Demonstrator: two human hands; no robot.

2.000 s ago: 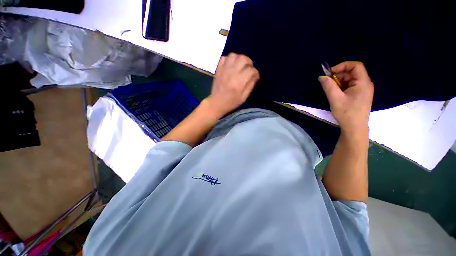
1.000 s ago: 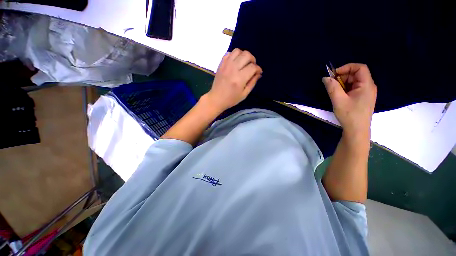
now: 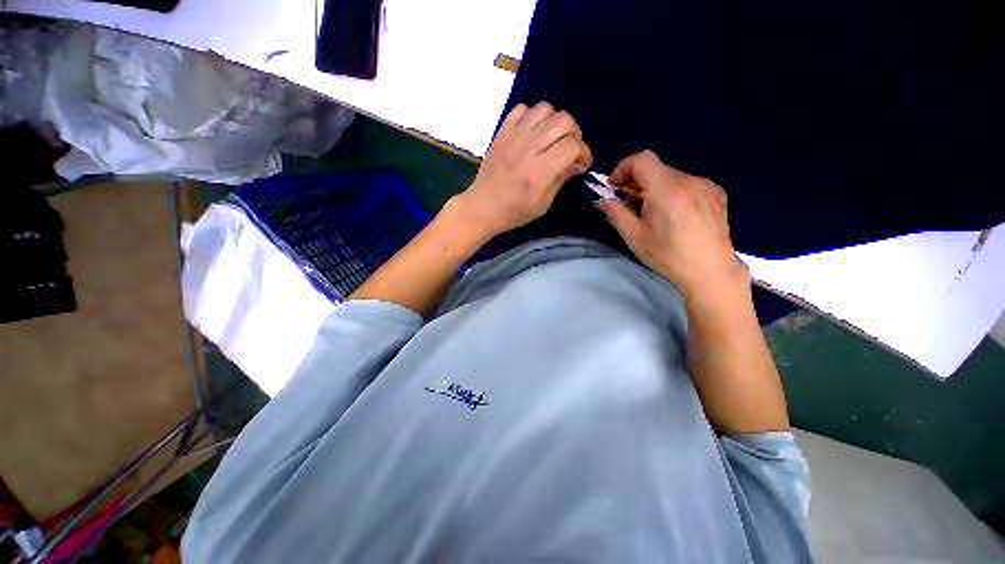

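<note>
A large dark navy garment [image 3: 771,110] lies over the table and hangs at its near edge. My left hand [image 3: 531,165] is at the garment's left edge, its fingertips closed on the dark cloth; any thread there is too fine to see. My right hand [image 3: 670,215] holds small thread snips [image 3: 602,186], with a yellow-brown body between the fingers. Their short silvery blades point left, slightly apart, close to my left fingertips.
On the white table [image 3: 441,72] lie a black phone [image 3: 349,35] and a short tan strip [image 3: 507,63]. A dark object is cut off at top left. Crumpled plastic bags [image 3: 165,110] and a blue crate [image 3: 342,226] with a white sheet [image 3: 248,297] are at left.
My right hand has moved left with the snips, bringing the blades beside my left fingertips. My left hand has shifted slightly right. The garment's near edge has shifted a little.
</note>
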